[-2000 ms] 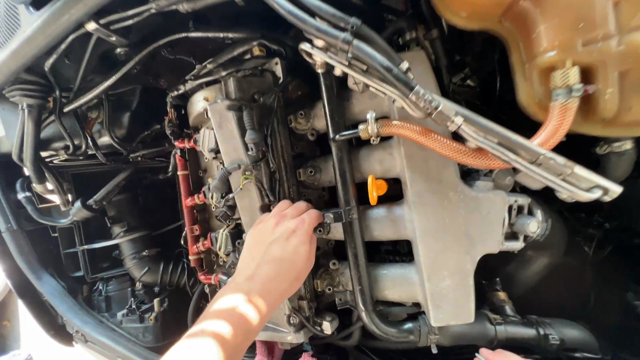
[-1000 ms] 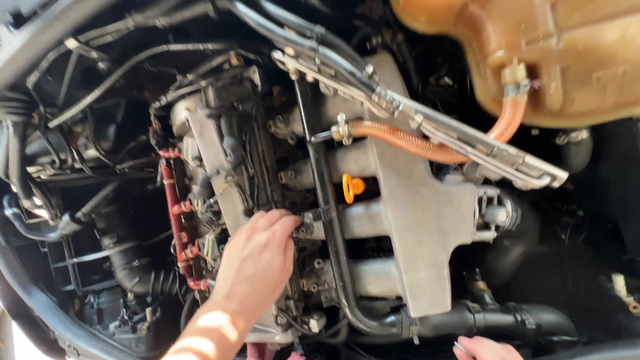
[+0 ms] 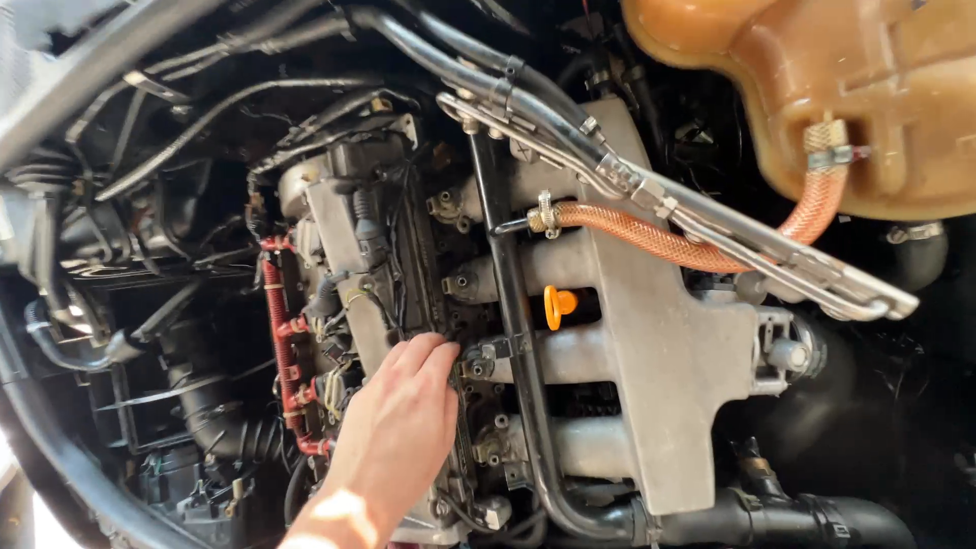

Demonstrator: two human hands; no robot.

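My left hand reaches in from the bottom, its back toward me. Its bent fingers are close together at the dark strip along the engine's grey-and-black top cover. The fingertips are hidden, so I cannot tell whether they hold something. Right of the fingers are a silver intake runner and a black metal pipe. An orange dipstick handle stands between two runners. My right hand is out of view.
The red fuel-rail-like tube with side branches is on the left. A braided orange hose runs from the black pipe to the yellowed plastic coolant tank. Metal lines cross above the silver intake manifold. A large black hose lies lower right.
My left hand stays near the same part of the engine. My right hand's fingers, at the bottom edge earlier, have left the view. The view has shifted.
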